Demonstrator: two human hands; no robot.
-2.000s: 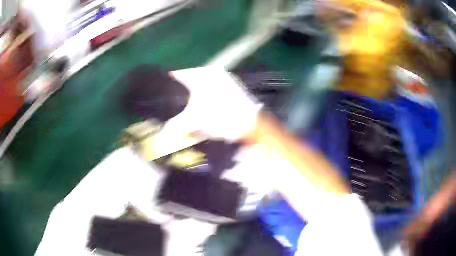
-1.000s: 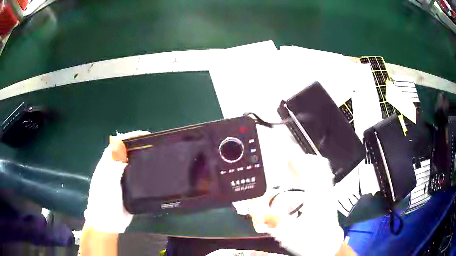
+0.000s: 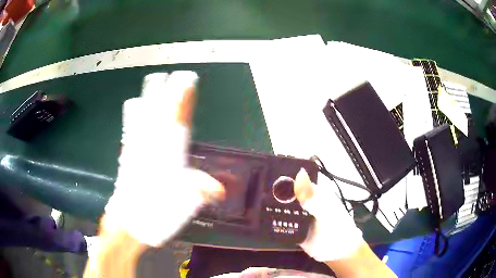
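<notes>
A black video speaker (image 3: 247, 203) is held in front of me, screen and round silver-ringed dial facing up. My right hand (image 3: 332, 220), in a white glove with bare fingertips, grips its right end, thumb beside the dial. My left hand (image 3: 157, 157), gloved and blurred, is raised over the left end with its fingers pointing up and apart from the speaker's top edge; the thumb lies over the screen. Whether the thumb touches the screen cannot be told. The left hand hides the speaker's left end.
Two black speakers, one larger in view (image 3: 372, 136) and one beside it (image 3: 441, 171), lie on white paper (image 3: 293, 81) at the right. A black-yellow grid sheet (image 3: 429, 73) lies behind. Another black device (image 3: 38, 117) is far left. Blue plastic (image 3: 405, 255) shows lower right.
My left hand has let go of the speaker's left end and risen over it. The speaker has moved right and down, and my right hand now grips its right end.
</notes>
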